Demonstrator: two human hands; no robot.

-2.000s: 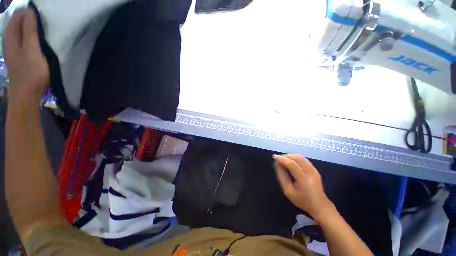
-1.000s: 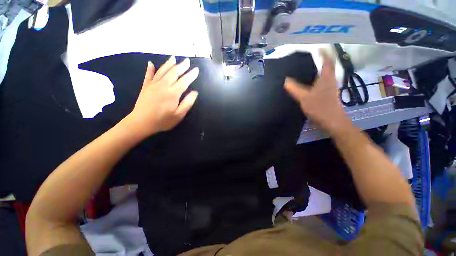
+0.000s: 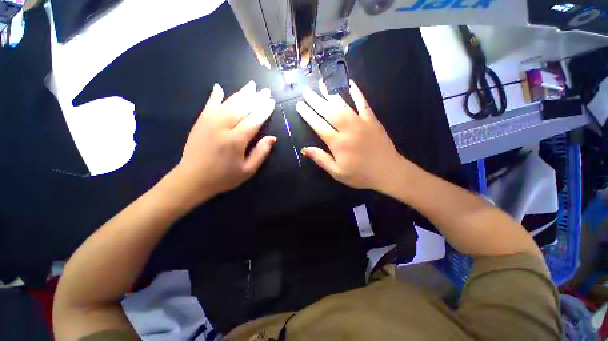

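Note:
A large black garment panel [image 3: 267,200] lies flat under the machine and hangs over the front edge. A thin pale line [image 3: 291,135] runs on it from near the needle toward me. The presser foot and needle [image 3: 291,77] are under the bright light. My left hand [image 3: 227,136] lies flat on the panel left of the line, fingers toward the foot. My right hand [image 3: 347,133] lies flat right of the line, its fingertips close to the foot. A short white strip [image 3: 363,220] lies on the black cloth below my right hand.
The white JACK machine head [image 3: 427,16] is above. Black scissors [image 3: 484,86] and a small coloured packet [image 3: 545,81] lie at the right, behind the table-edge ruler [image 3: 487,135]. A blue basket [image 3: 568,200] stands at the right. Pale cloth [image 3: 167,308] is at the lower left.
The black panel now lies under the needle, its pale line before the foot. My right hand has come down from the right onto the panel. My left hand stays on the cloth, slightly lower.

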